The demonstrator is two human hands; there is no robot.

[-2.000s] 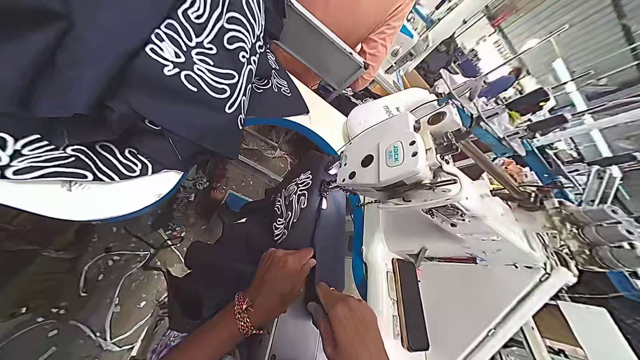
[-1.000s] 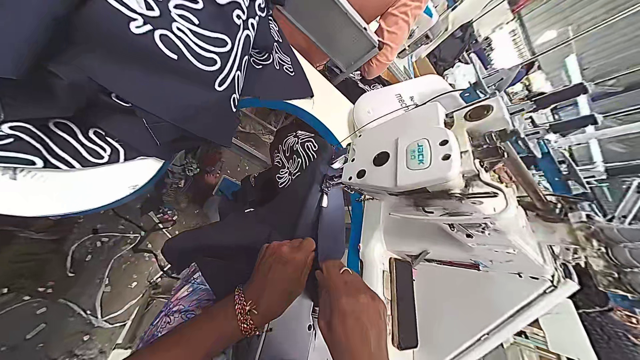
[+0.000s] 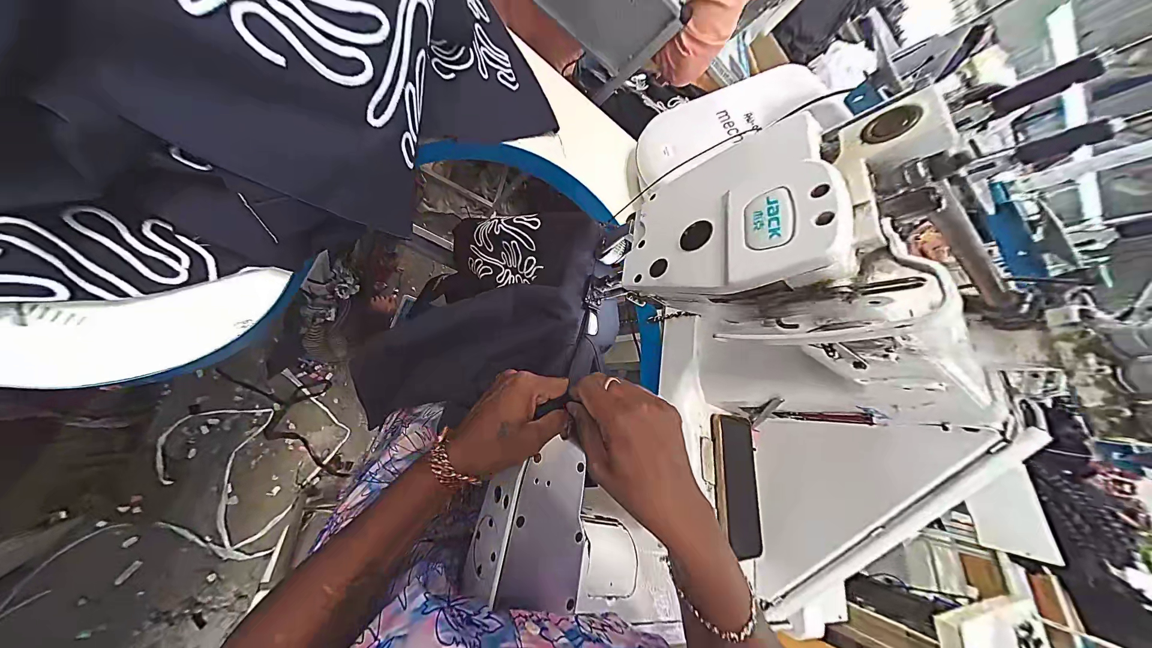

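Observation:
Dark navy fabric (image 3: 450, 337) with a white swirling pattern runs from under the head of a white Jack sewing machine (image 3: 738, 207) down to my hands. My left hand (image 3: 513, 423), with a beaded bracelet at its wrist, pinches the near edge of this fabric. Against it, fingertips almost meeting, my right hand (image 3: 630, 432) grips the same edge; a ring shows on one finger. The needle area lies beyond both hands, partly hidden by machine parts and cloth. Below my hands is the machine's grey metal bed (image 3: 540, 522).
More navy pieces with white patterns (image 3: 297, 108) lie over a white table with a blue edge (image 3: 180, 346) at the left. A dark phone-like object (image 3: 736, 486) rests right of my right hand. A person's sleeve (image 3: 702, 40) shows at the top. Scraps litter the floor.
My hands have moved closer together at the fabric's edge, and my right hand has turned so that its knuckles and ring show. The fabric's near end is now gathered between my fingers.

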